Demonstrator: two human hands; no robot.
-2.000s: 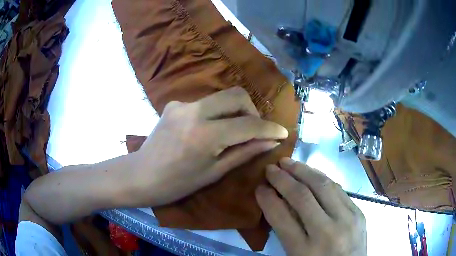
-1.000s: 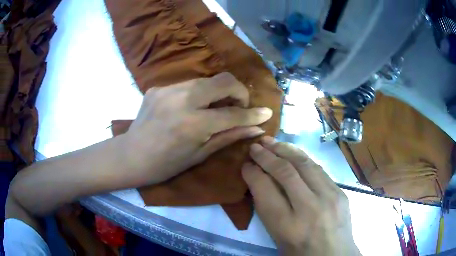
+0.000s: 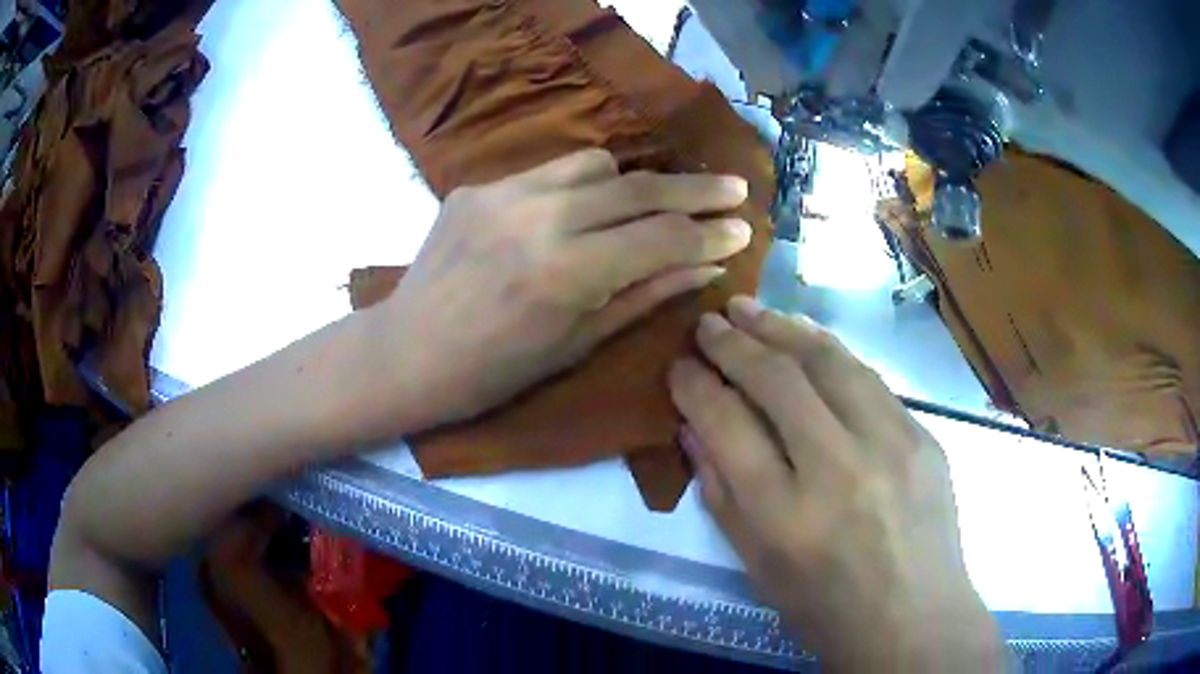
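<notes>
The rust-brown gathered panel (image 3: 487,86) lies on the white table, its puckered rows running up from under my left hand. Its right edge lies beside the presser foot and needle area (image 3: 794,165). My left hand (image 3: 553,270) lies flat on the cloth with its fingers pointing to the edge. My right hand (image 3: 829,454) has its fingertips on the cloth's lower right edge, bent, with the thumb tucked at the side; whether it pinches the cloth is hidden. A small pointed flap of cloth (image 3: 661,477) sticks out below, left of my right hand.
The sewing machine head (image 3: 1119,92) fills the top right. Stacked brown cut pieces (image 3: 1079,303) lie right of the needle. Red-handled snips (image 3: 1126,579) lie at the lower right. A crumpled brown heap (image 3: 92,211) hangs at left. The ruler edge (image 3: 526,564) curves along the front; a red thing (image 3: 353,579) is below.
The view has shifted, so the ruler edge shows more. My left fingers have spread and straightened on the cloth. My right hand remains at the lower right edge of the cloth.
</notes>
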